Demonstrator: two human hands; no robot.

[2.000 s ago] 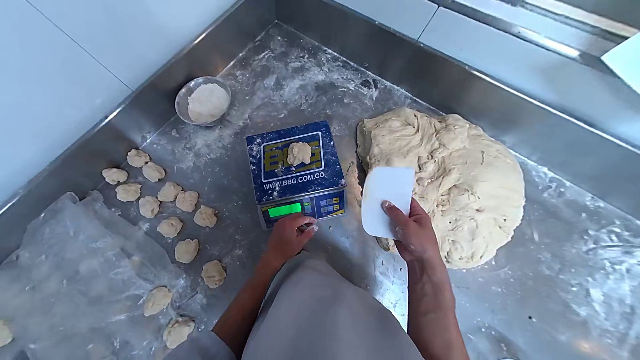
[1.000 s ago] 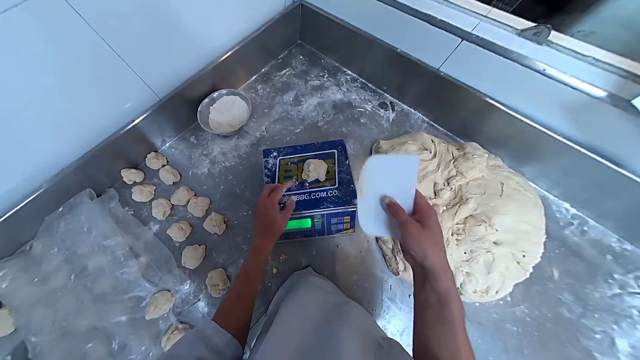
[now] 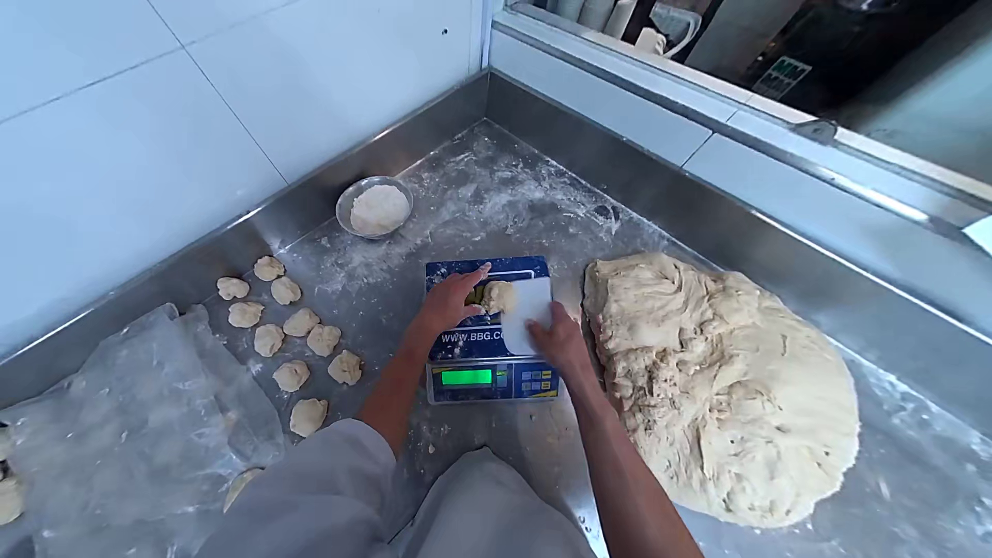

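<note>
A small dough piece (image 3: 497, 297) rests on the blue platform of a digital scale (image 3: 465, 353) whose display glows green. My left hand (image 3: 452, 298) is over the platform with thumb and fingers apart, just left of the piece. A white dough scraper (image 3: 529, 310) is gripped in my right hand (image 3: 559, 335); its edge meets the right side of the piece. Right of the scale lies a large mass of dough (image 3: 728, 387), rough along its near left part. Several small dough pieces (image 3: 301, 322) are spread on the steel surface to the left.
A metal bowl of white flour (image 3: 377, 208) stands behind the scale to the left. Clear plastic sheeting (image 3: 147, 434) covers part of the left side. Raised steel edges (image 3: 659, 174) and tiled walls meet at the back corner. Loose flour dusts the worktop (image 3: 496, 194).
My right hand has brought the scraper left from near the large dough onto the scale. My left hand has moved from the scale's front, up to beside the small piece.
</note>
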